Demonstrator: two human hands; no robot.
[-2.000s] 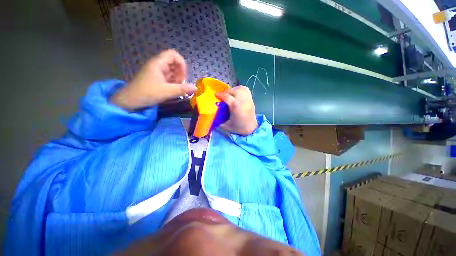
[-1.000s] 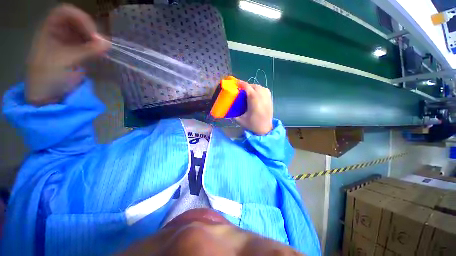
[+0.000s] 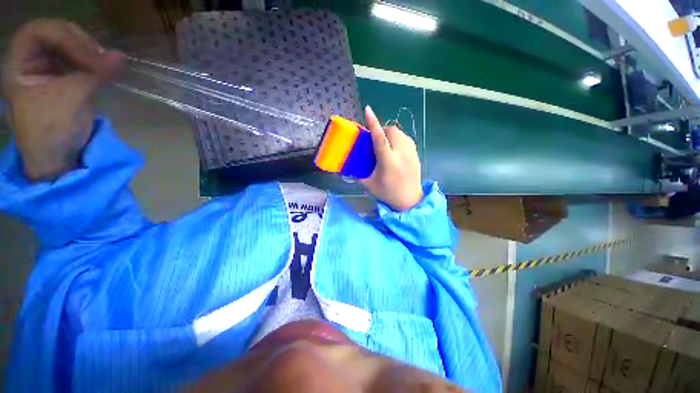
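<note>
My left hand (image 3: 61, 77), raised at the upper left beyond the bundle's side, pinches the end of clear tape (image 3: 207, 96). The strip is pulled out, twisted and shiny, across the grey patterned bundle (image 3: 269, 61) toward the dispenser. My right hand (image 3: 395, 161) holds the orange and blue tape dispenser (image 3: 341, 146) at the bundle's near right corner. The tape's join at the dispenser is unclear. The bundle has rows of small dark marks on top and a black layered edge. Thin string (image 3: 407, 119) lies on the green surface behind my right hand.
The green workbench or conveyor (image 3: 522, 146) runs to the right, under a white shelf frame (image 3: 645, 46). An open carton (image 3: 510, 216) stands below its near edge. Stacked cartons (image 3: 606, 330) are at the lower right, beyond yellow-black floor tape (image 3: 549, 258).
My left hand has moved from beside the dispenser far out to the left, drawing out the tape. My right hand has moved slightly right, and the dispenser is turned.
</note>
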